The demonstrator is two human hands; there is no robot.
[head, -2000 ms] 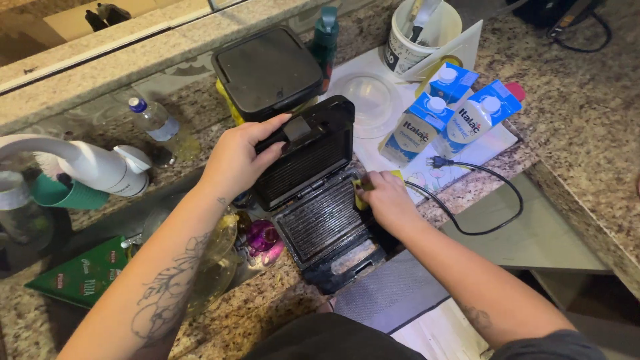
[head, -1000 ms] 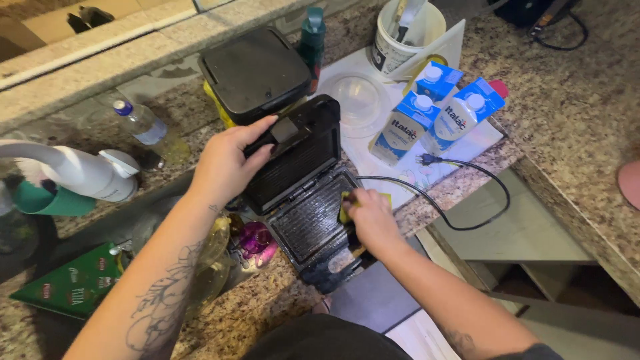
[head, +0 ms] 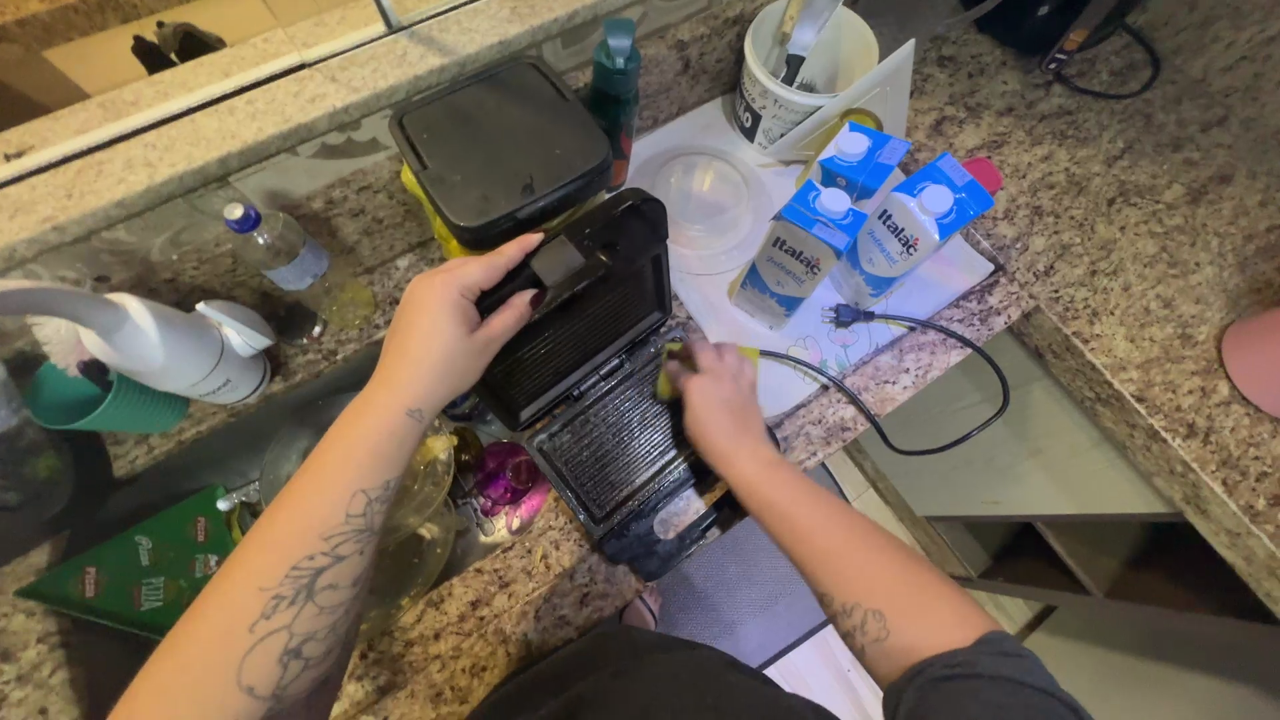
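Note:
A black electric sandwich grill (head: 612,450) lies opened at the counter's edge, its ridged lower plate wet and shiny. My left hand (head: 450,315) grips the handle end of its raised lid, thumb and fingers around the rim. Pressed down by my right hand (head: 722,405), a yellow-green sponge (head: 748,356) touches the right side of the lower plate; my fingers hide part of it. From behind that hand the black power cord (head: 880,425) curves out over the counter's edge, and its plug (head: 846,315) rests by the milk cartons.
Blue milk cartons (head: 797,255), a clear round lid (head: 705,200) and a utensil bucket (head: 800,75) stand behind to the right. A black lidded container (head: 505,145) is behind the grill. At left are a sink with glass dishes (head: 415,530), a clear bottle (head: 295,262) and a white kettle-like vessel (head: 170,345).
My right hand with the sponge has moved over the lower plate, toward the hinge since a second ago. My left hand keeps its hold on the lid.

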